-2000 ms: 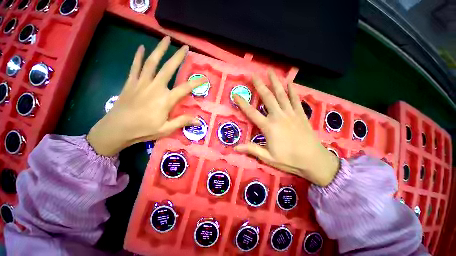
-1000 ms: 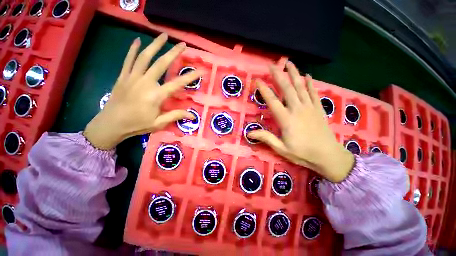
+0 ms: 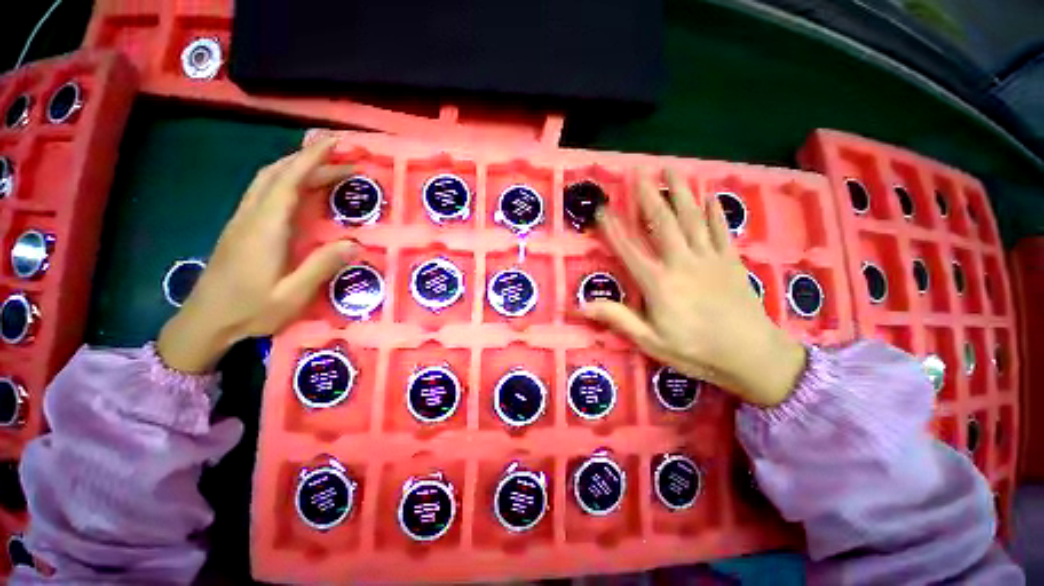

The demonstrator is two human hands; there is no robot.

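Note:
The salmon-red foam tray (image 3: 481, 444) holds rows of round smartwatch units, most lit with small text. My left hand (image 3: 261, 254) is over the tray's upper left edge, fingers apart, its thumb at a watch unit with a bright glare (image 3: 357, 290) and its fingertips near the corner watch unit (image 3: 356, 198). My right hand (image 3: 687, 280) is spread over the upper middle, its thumb at a second-row watch unit (image 3: 600, 292) and its index finger near a dark-cased watch unit (image 3: 584, 204). The right hand hides some units. Neither hand holds anything.
A black pad (image 3: 447, 52) lies beyond the tray, over another red tray with one silver unit (image 3: 202, 57). More watch trays stand at left (image 3: 86, 160) and right (image 3: 916, 235). A single unit (image 3: 183, 282) lies on the green surface (image 3: 172, 172) beside my left hand.
The view has shifted, so the trays sit further left and straighter. My right hand has moved right along the rows. My left hand's fingers have drawn closer together near the tray's left column.

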